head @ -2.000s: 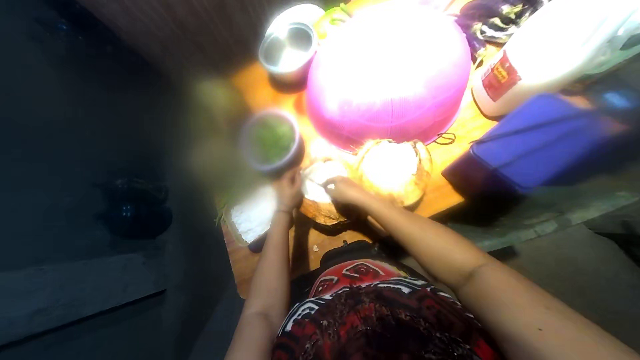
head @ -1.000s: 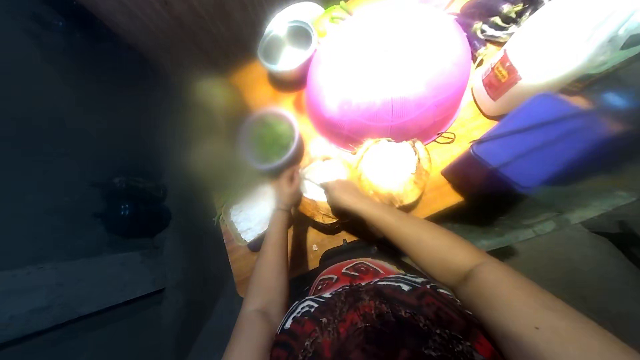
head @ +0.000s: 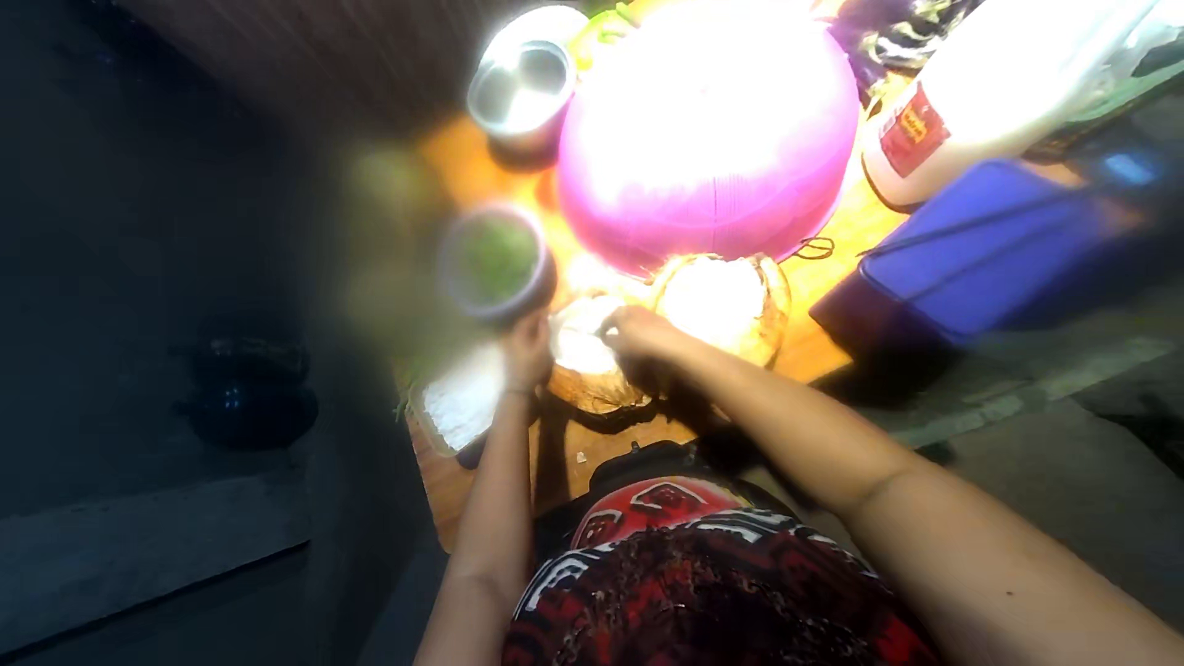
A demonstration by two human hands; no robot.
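A round brown-sided piece, apparently a coconut half with white inside (head: 597, 384), lies on the wooden table between my hands. My left hand (head: 527, 351) touches its left edge, fingers bent. Over its white inside is my right hand (head: 638, 333), fingers closed on something small that glare hides. A second similar half (head: 772, 310) stands just beyond my right hand, its inside washed out by light. Near my left hand is a round container with green contents (head: 497, 259). A shallow tray of white material (head: 458, 398) sits left of my left wrist.
A large pink plastic basin (head: 712, 208) rises behind the halves. Metal pots (head: 523, 92) stand at the back left. On the right are a big white container with a red label (head: 962, 111) and a blue box (head: 980, 250). The wooden table's near edge (head: 444, 518) lies before me.
My right hand has shifted slightly over the white inside of the near half. My left hand stays at its left edge.
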